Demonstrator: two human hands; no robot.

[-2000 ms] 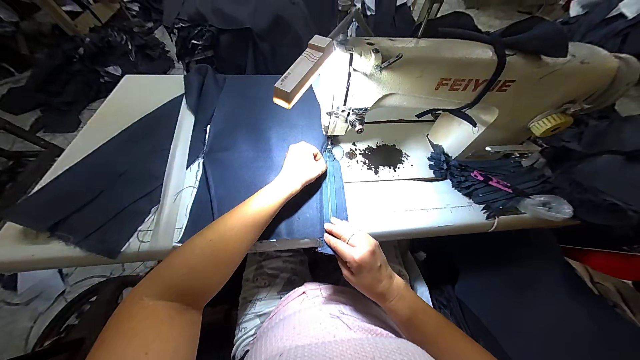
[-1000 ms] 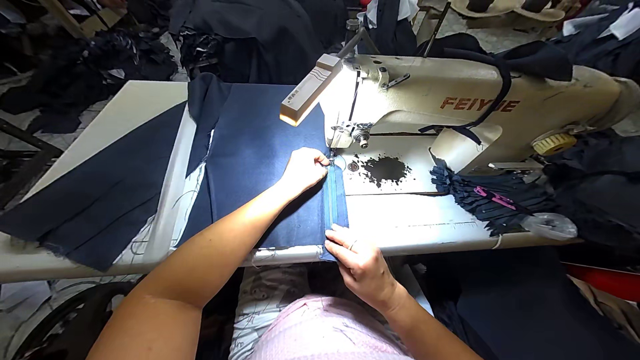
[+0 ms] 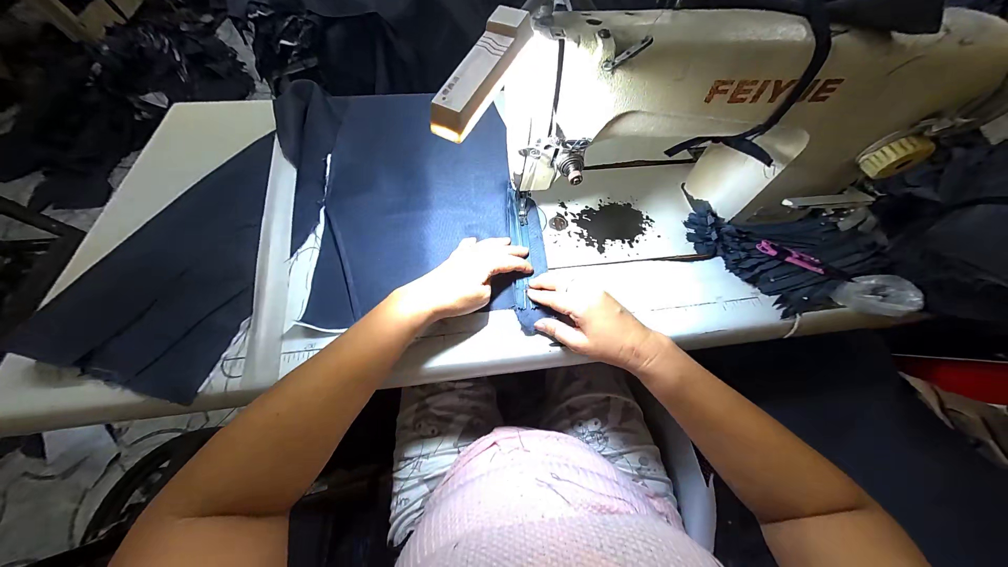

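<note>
A Feiyue sewing machine [image 3: 709, 87] stands on the white table, its presser foot [image 3: 522, 206] down at the edge of a dark blue fabric panel [image 3: 417, 181]. A blue zipper tape [image 3: 519, 268] runs along the panel's right edge, from the foot toward me. My left hand [image 3: 472, 276] lies on the panel, fingertips on the zipper strip just below the foot. Flat on the strip's near end rests my right hand [image 3: 587, 315], fingers slightly spread. Neither hand is closed around the cloth. A lamp [image 3: 480, 75] hangs left of the needle.
Another dark fabric piece [image 3: 157, 276] lies at the table's left. On the right are a bundle of dark cloth strips [image 3: 756, 252], pink-handled thread snips [image 3: 790, 257] and a small clear plastic dish [image 3: 878, 294]. The handwheel [image 3: 896, 157] is at far right. Dark cloth heaps surround the table.
My left hand has moved from beside the needle toward me along the strip, and its fingers have loosened from a closed grip. The right hand has shifted slightly forward; the fabric has advanced somewhat under the foot.
</note>
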